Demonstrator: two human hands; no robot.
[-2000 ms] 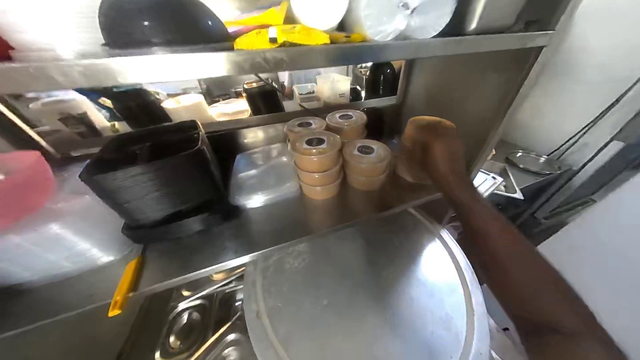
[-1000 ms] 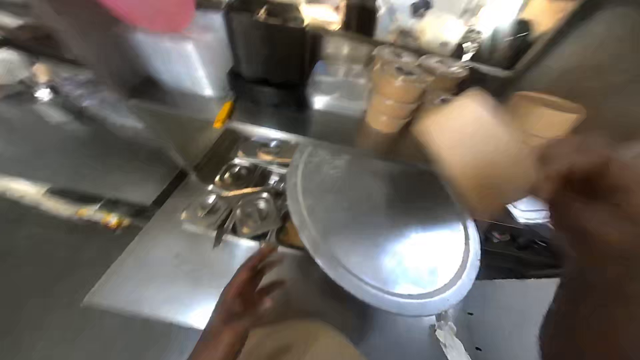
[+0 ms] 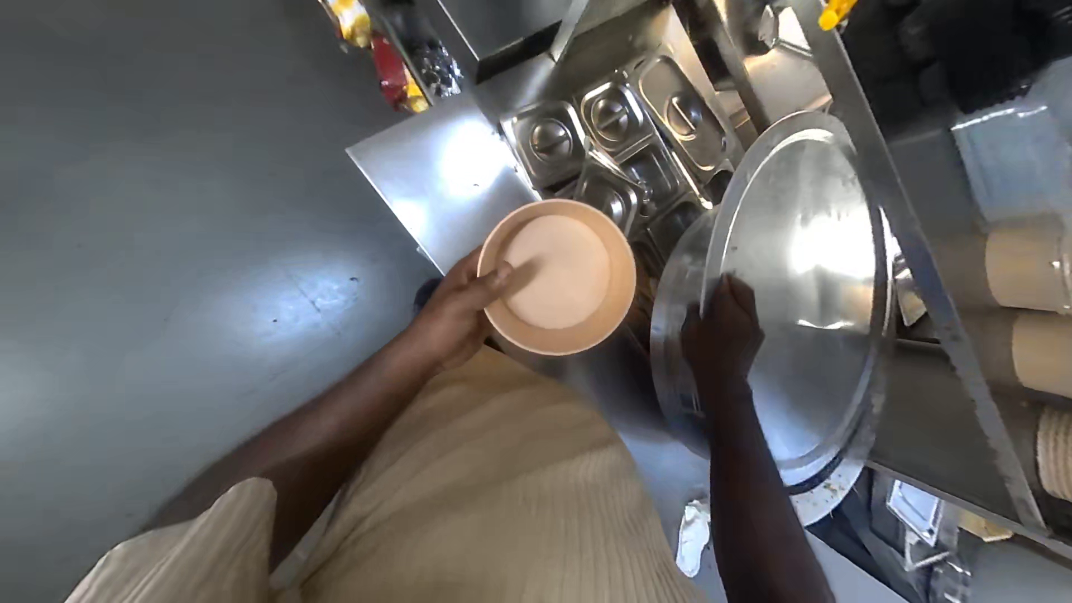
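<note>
My left hand (image 3: 465, 314) holds a brown paper bowl (image 3: 557, 276) by its rim, thumb inside; nothing shows in the bowl. A large round metal lid (image 3: 804, 293) stands tilted over a big round metal pot (image 3: 678, 335). My right hand (image 3: 724, 327) grips the near edge of that lid, its fingers partly hidden. Behind the bowl, lidded steel food pans (image 3: 550, 141) sit in a counter.
A steel shelf edge (image 3: 930, 268) runs down the right, with brown paper tubs (image 3: 1034, 268) and a clear plastic container (image 3: 1013, 159) on it. A steel worktop (image 3: 452, 167) juts out left of the pans. A white cloth or paper (image 3: 693, 536) lies below the pot.
My right hand has moved from the tubs on the shelf to the lid, which is now tilted up. The paper bowl is now in my left hand. The view has turned strongly downward.
</note>
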